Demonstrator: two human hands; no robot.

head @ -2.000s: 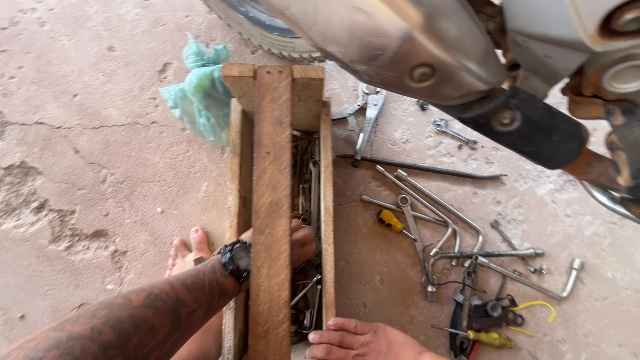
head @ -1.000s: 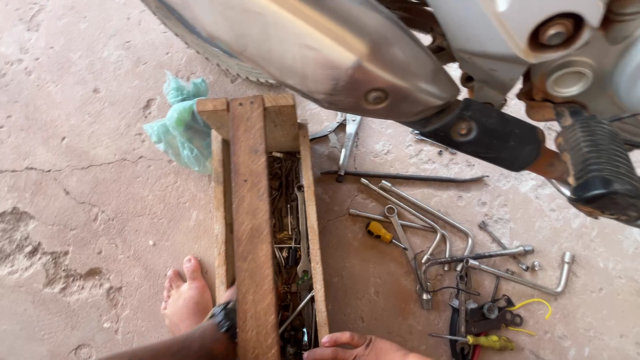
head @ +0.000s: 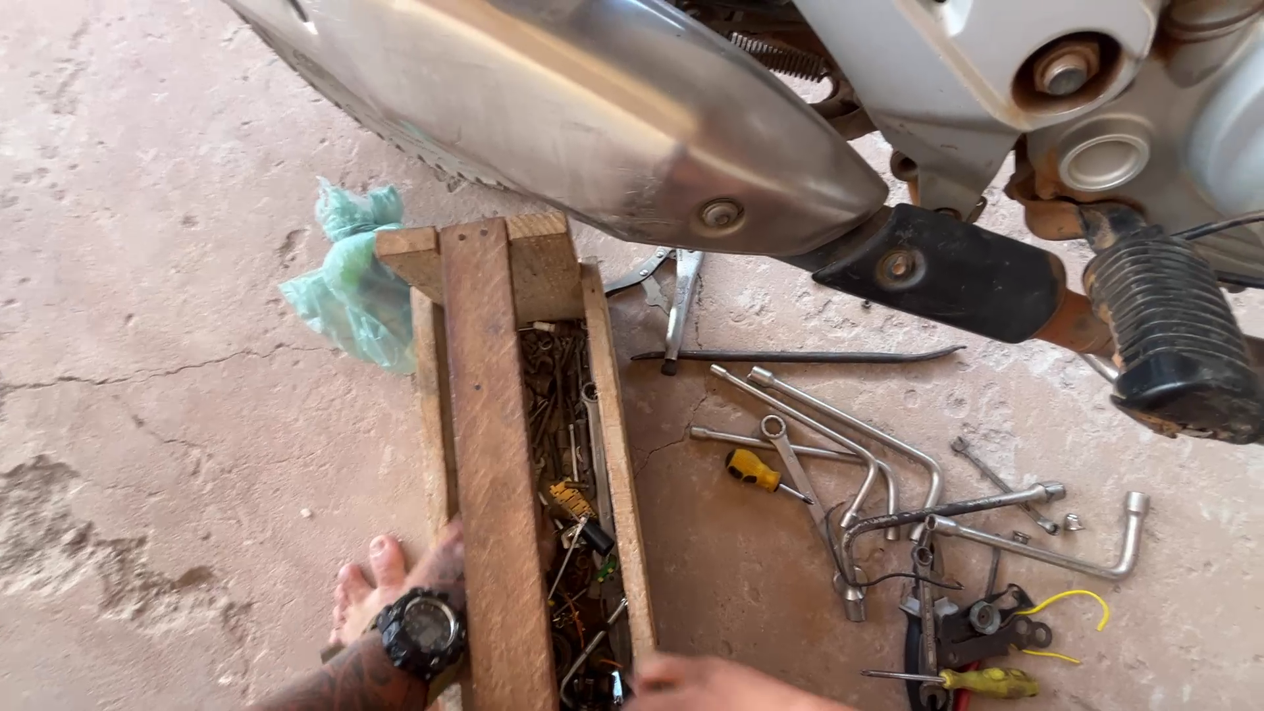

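A wooden toolbox (head: 492,464) with a central plank handle stands on the floor, holding wrenches, small metal parts and wires. My left hand (head: 449,563), with a black watch on its wrist, reaches in at the left side; its fingers are hidden behind the plank. My right hand (head: 706,681), blurred, is at the box's right wall near the bottom edge of the view; its fingers are partly cut off. On the floor to the right lie L-shaped socket wrenches (head: 1037,553), a combination wrench (head: 805,474), a stubby yellow screwdriver (head: 752,470) and a yellow-handled screwdriver (head: 990,681).
A motorcycle's exhaust muffler (head: 632,128) and rubber footpeg (head: 1170,316) hang over the top and right. Locking pliers (head: 681,296) and a black pry bar (head: 810,356) lie beyond the box. A green plastic bag (head: 360,286) touches its far left corner. A bare foot (head: 370,583) is at left.
My left hand has drawn back from the middle of the toolbox toward its near left side. The view has shifted, showing more of the motorcycle.
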